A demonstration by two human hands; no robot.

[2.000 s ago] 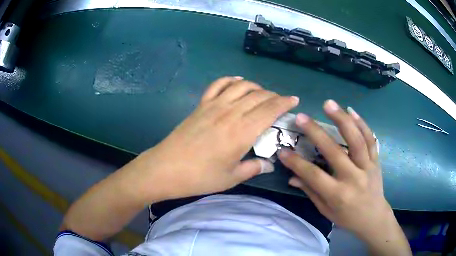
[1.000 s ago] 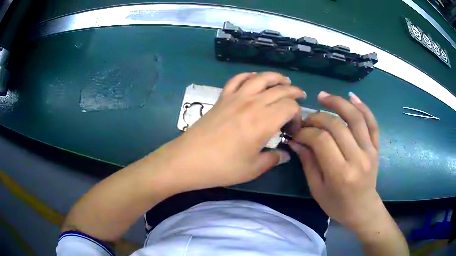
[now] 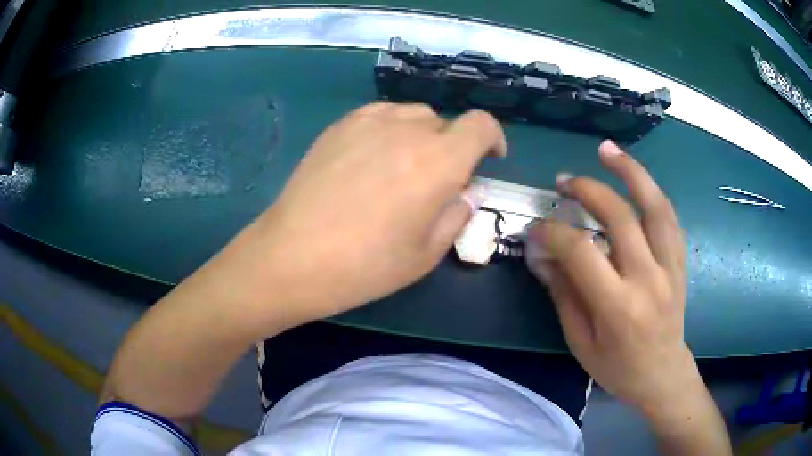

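The silver housing (image 3: 516,198) lies on the green belt in front of me, partly hidden under both hands. Its straight edge faces away and its rounded tabs face me. Small dark and shiny bits (image 3: 509,246) show in a gap between tabs. My left hand (image 3: 374,200) is bent over the housing's left part, with the thumb at its far edge; its grip is partly hidden. My right hand (image 3: 614,258) has thumb and index finger together at the gap, blurred, other fingers spread. Whether they pinch a small part cannot be seen.
The black housing (image 3: 525,93) stands on edge beyond my hands, near the silvery stripe (image 3: 267,27). Tweezers (image 3: 751,198) lie at right. A grey strip (image 3: 783,85) lies at far right. A worn patch (image 3: 209,151) marks the belt at left. Dark hardware stands at the far left edge.
My left hand has shifted left and away from me, uncovering a white rounded tab. The right hand's fingers have spread. The housing's left end, visible one second ago, is now covered or moved.
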